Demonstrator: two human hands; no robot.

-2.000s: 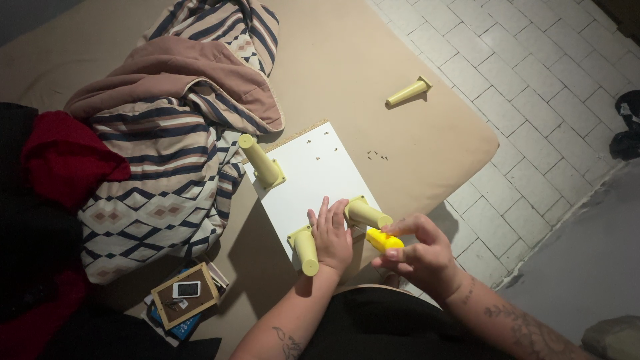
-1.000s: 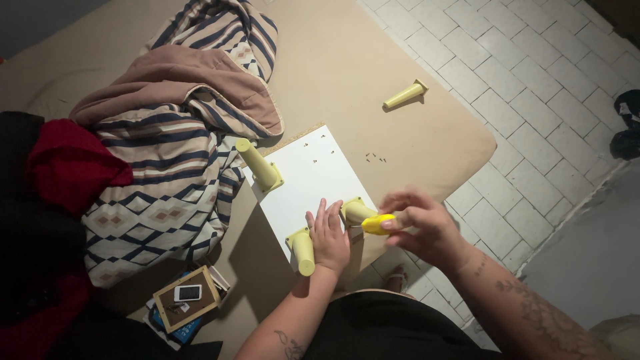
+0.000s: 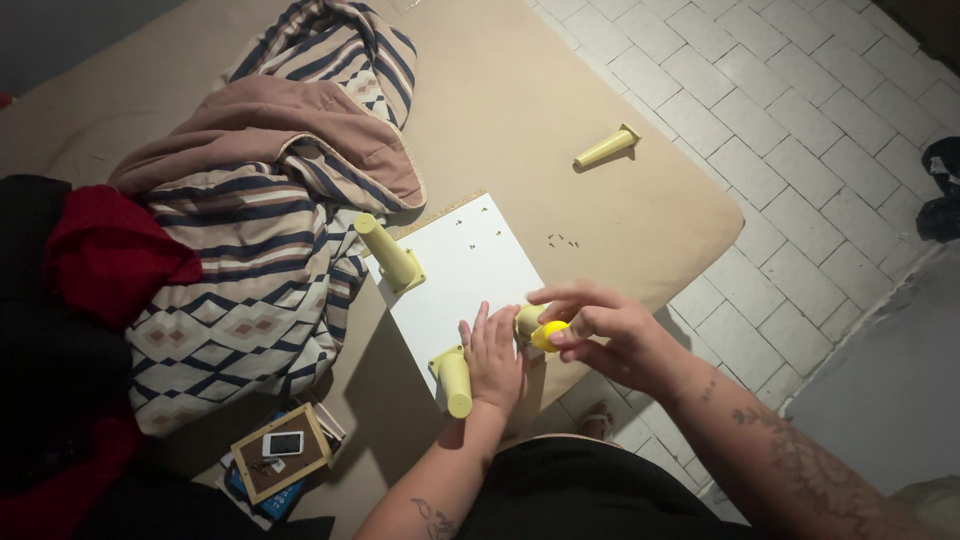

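Observation:
A white board (image 3: 450, 281) lies on the bed with three pale yellow tapered furniture legs standing on it: one at the upper left (image 3: 391, 255), one near the bottom (image 3: 454, 384), and one at the right corner (image 3: 529, 319), partly covered by my fingers. My left hand (image 3: 495, 352) rests flat on the board between the two nearer legs. In my right hand (image 3: 611, 330) is the yellow handle of a tool (image 3: 550, 336), held in the fingertips beside the right corner leg; its shaft is hidden. Small screws or holes show near the board's far corner.
Another yellow leg (image 3: 607, 147) lies on the bed (image 3: 675, 202) near its edge, and several loose screws (image 3: 562, 241) lie right of the board. A patterned blanket (image 3: 247, 225) is bunched at left, beside red cloth (image 3: 112, 251). A phone (image 3: 283, 444) lies on a frame (image 3: 244, 469).
My right hand stays at the right corner leg with the yellow handle, its fingers shifting around it. My left hand remains on the board.

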